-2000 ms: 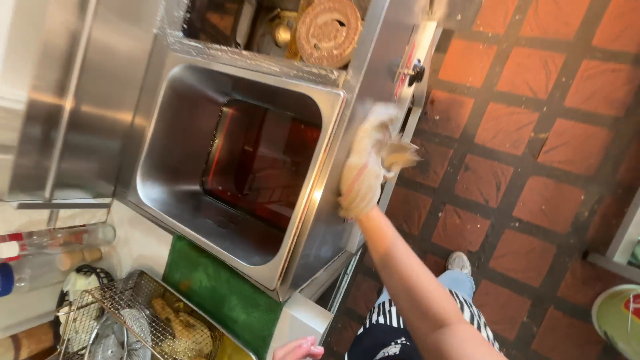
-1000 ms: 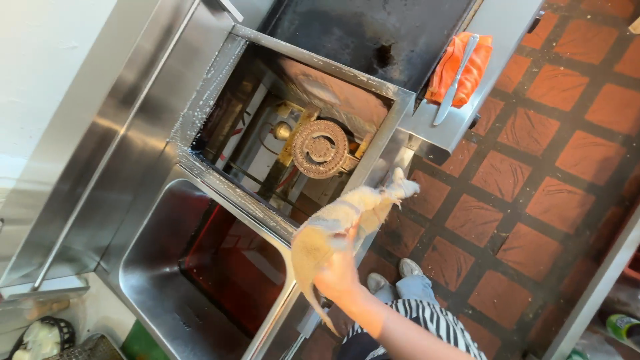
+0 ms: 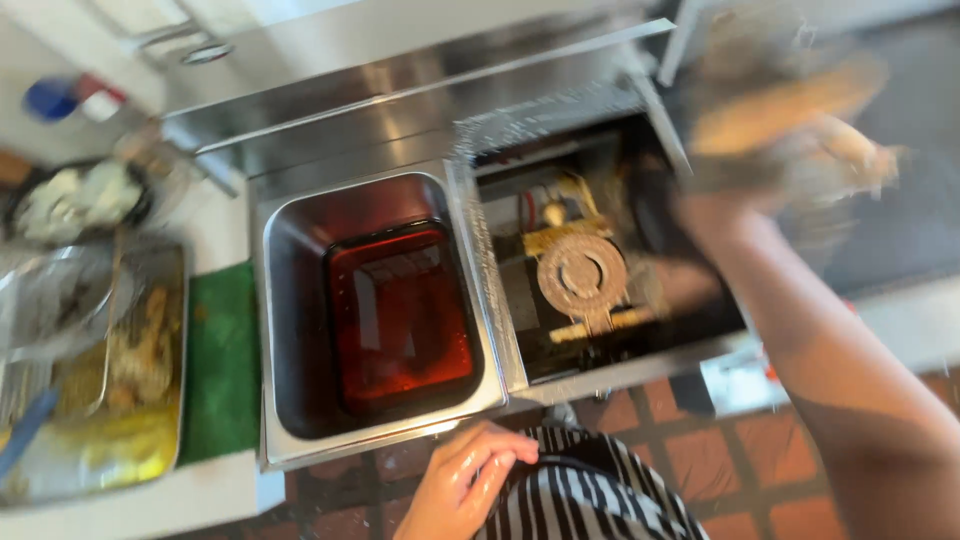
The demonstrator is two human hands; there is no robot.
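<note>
My right hand (image 3: 739, 180) is strongly blurred over the dark flat griddle (image 3: 877, 232) at the right, with a pale, stained cloth (image 3: 795, 112) in its grip. Low in the centre, my left hand (image 3: 472, 472) looks wet and holds nothing visible; its fingers are loosely curled in front of a striped garment (image 3: 592, 495). Between the arms lies an uncovered burner compartment with a round, rusty gas burner (image 3: 582, 275). Left of it is a deep steel basin (image 3: 296, 315) with dark red liquid (image 3: 401, 322) at the bottom.
A green mat (image 3: 219, 367) lies left of the basin. Beyond it stand a metal tray (image 3: 182, 390) with fried food and yellow oil, and a dark bowl (image 3: 142, 199) of pale pieces. A steel backsplash (image 3: 300, 120) runs behind. Red floor tiles (image 3: 705, 450) show below the counter edge.
My right hand and the cloth have moved from the front edge beside the burner compartment to over the griddle. My left hand is now in plain view. The view has turned strongly.
</note>
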